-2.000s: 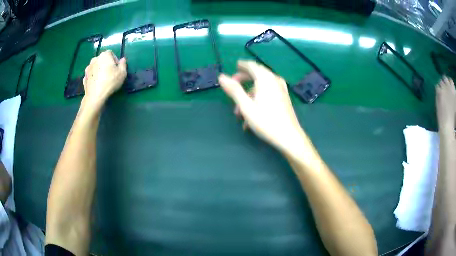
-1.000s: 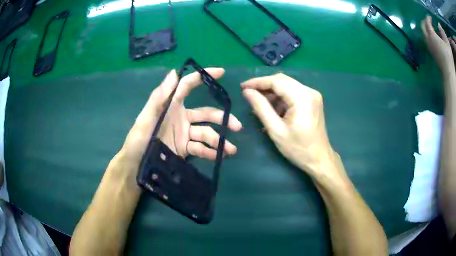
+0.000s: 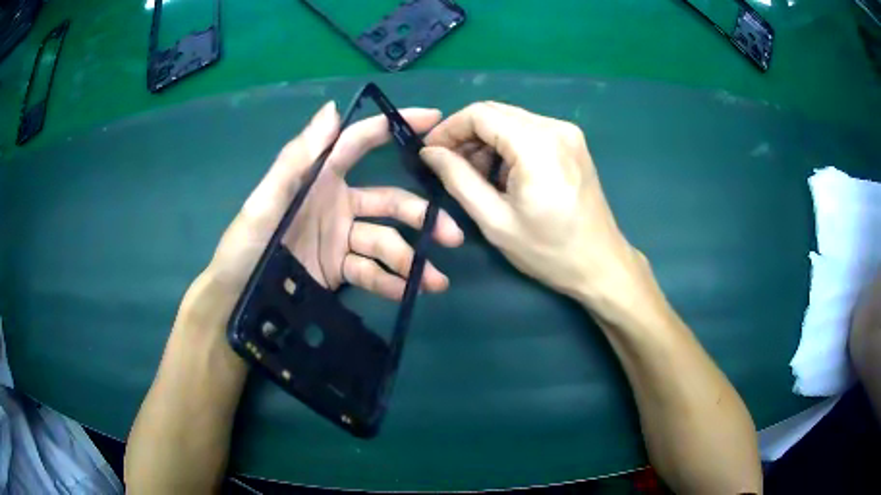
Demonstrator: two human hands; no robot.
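Note:
A black phone middle frame is held tilted above the dark green mat, its solid plate end towards me and its open window over my left palm. My left hand holds it from behind, thumb along the left rail and fingers at the right rail. My right hand has thumb and forefinger pinched at the frame's upper right corner. Whether a small part is between those fingertips is too small to tell.
Several waiting frames lie on the glossy green strip, one at the top centre, one at the upper left. White cloths lie at the right edge. Part of another person's arm shows at the far right.
My left hand has picked up a frame from the strip and brought it over the mat. My right hand has moved left onto its upper corner. The waiting frames appear shifted left and up.

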